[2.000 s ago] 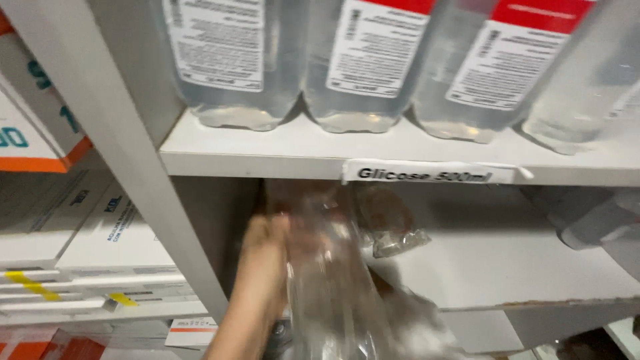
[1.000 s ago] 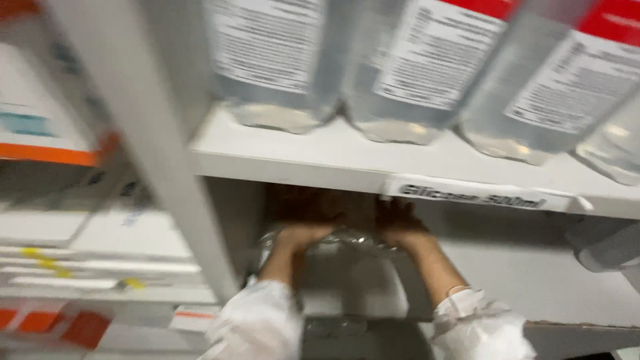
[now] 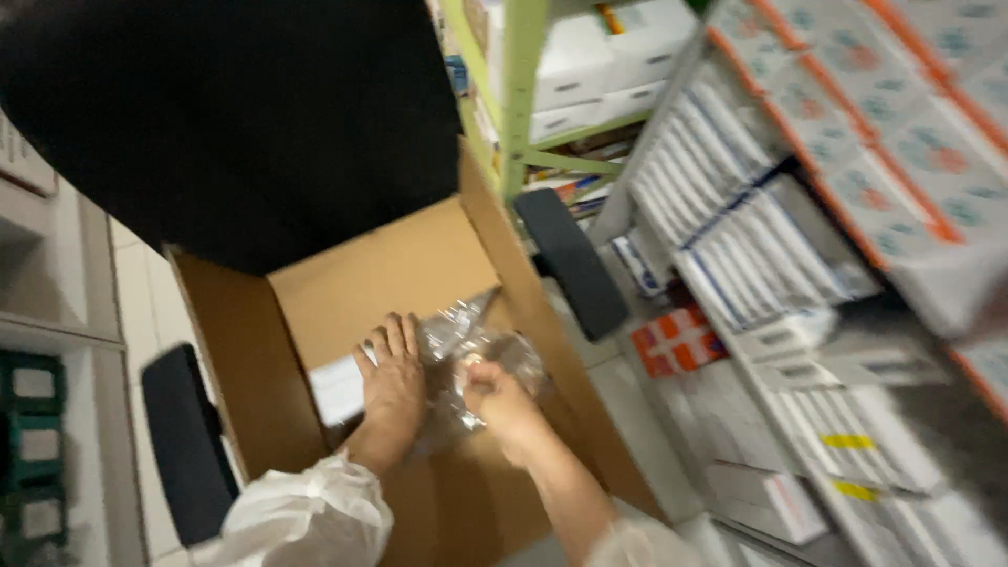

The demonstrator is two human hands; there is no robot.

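An open cardboard box (image 3: 386, 272) stands in the seat of a black office chair, and both my hands reach into it. My left hand (image 3: 394, 386) has its fingers spread and rests against clear plastic packaging (image 3: 457, 331) beside a white item (image 3: 339, 390) that bears writing. Curled fingers of my right hand (image 3: 496, 402) pinch the crinkled plastic at its right part. What the plastic wraps is blurred and partly hidden by the hands.
The chair's armrests (image 3: 571, 264) flank the box. Shelves of white and orange-edged cartons (image 3: 866, 142) rise at the right. A green metal rack (image 3: 516, 94) stands behind, and a grey shelf with green bins (image 3: 35, 449) is at the left.
The view has swung from the shelf of clear bottles to the box on the chair. Both hands, earlier under that shelf with clear plastic, are now inside the box.
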